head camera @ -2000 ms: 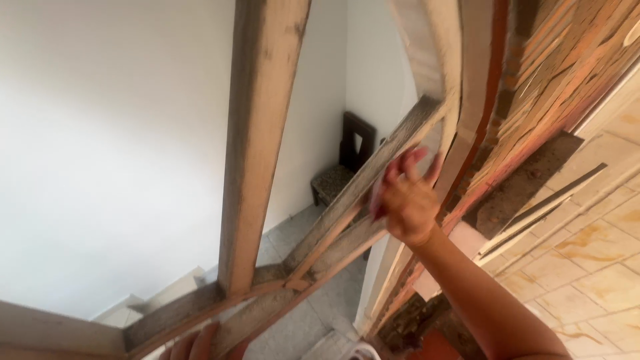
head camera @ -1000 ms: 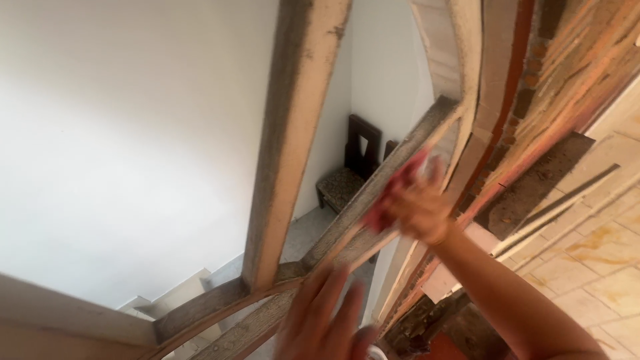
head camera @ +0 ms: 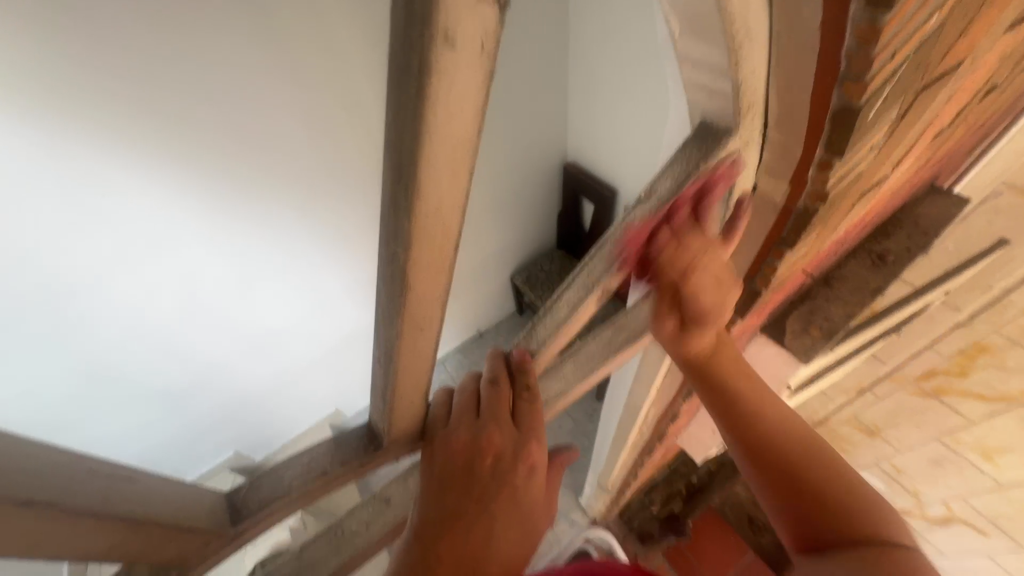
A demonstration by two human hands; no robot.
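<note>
My right hand (head camera: 694, 292) presses a red pad or cloth (head camera: 650, 234), blurred, against the upper wooden rail (head camera: 584, 280) of a frame. My left hand (head camera: 488, 448) lies over the same frame lower down, its fingers curled on the wood where the rails come together, just right of the foot of a thick wooden post (head camera: 432, 216). A second wooden rail (head camera: 596, 364) runs below the first, partly behind my hands. The exact material of the red item cannot be told.
Beyond the frame are a white wall (head camera: 200, 240), light steps (head camera: 320, 496) and a dark chair (head camera: 588, 212) on the floor below. At right, rough boards (head camera: 904, 120), a dark plank (head camera: 872, 272) and thin strips (head camera: 896, 316) lie by the tiled floor (head camera: 960, 416).
My left hand, blurred above the lower rails a second ago, now rests on the frame near the post. My right hand remains at the upper rail with the red item.
</note>
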